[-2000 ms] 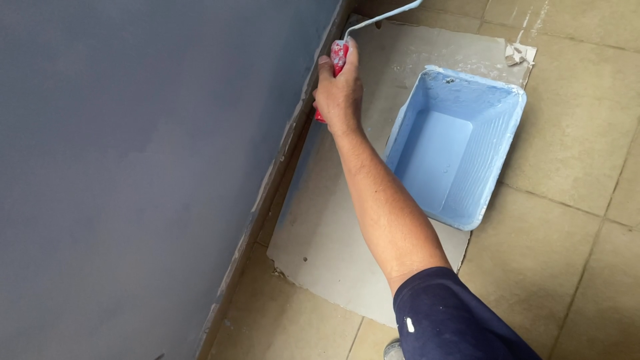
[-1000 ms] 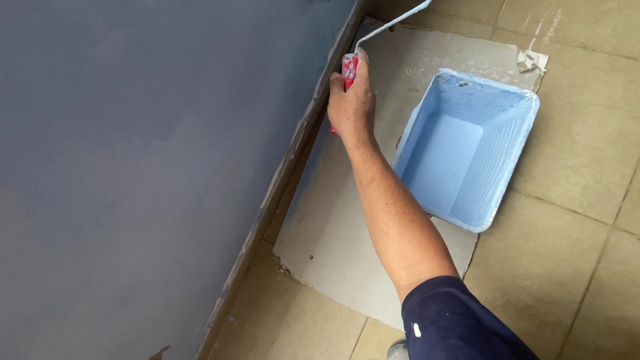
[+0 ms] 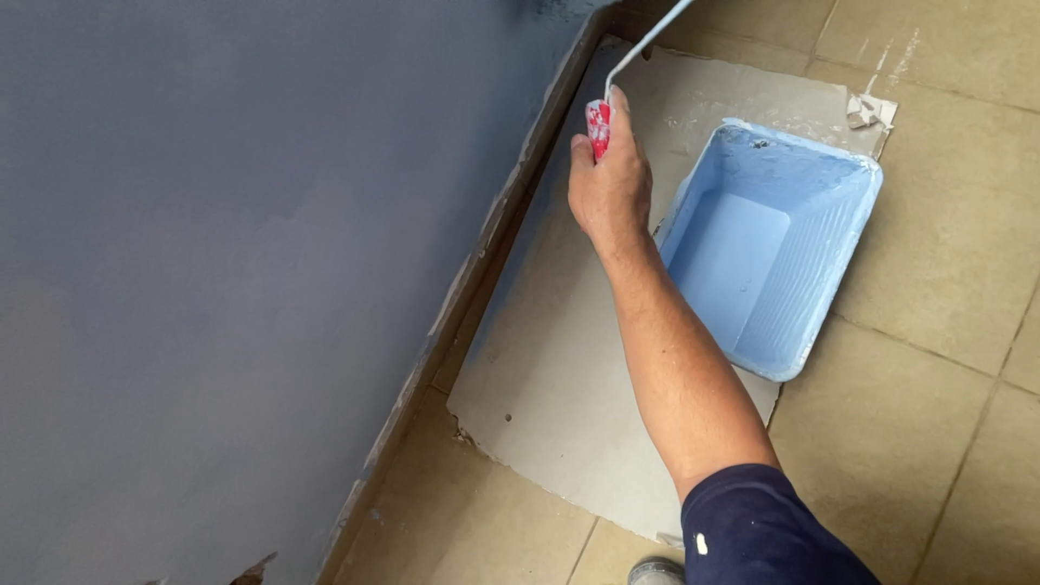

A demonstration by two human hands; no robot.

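My right hand [image 3: 613, 175] is closed around the red, paint-smeared handle [image 3: 599, 128] of a paint roller. From the handle the metal rod [image 3: 646, 47] runs up and right out of the frame, so the roller's sleeve is hidden. To the right of my hand and forearm lies a light-blue paint tray [image 3: 837, 260] with a ribbed slope and blue paint in its well. The tray stands on a worn cardboard sheet [image 3: 569, 382] on the floor. My left hand is out of view.
A blue-grey wall [image 3: 244, 244] fills the left side, with a paint-marked baseboard [image 3: 443, 325] along its foot. Beige floor tiles [image 3: 918, 268] bear white paint streaks at the upper right. A shoe tip [image 3: 656, 572] shows at the bottom edge.
My right hand, still around the roller handle, has come slightly nearer my body relative to the tray. The red lower end of the handle, seen below the hand earlier, is now hidden.
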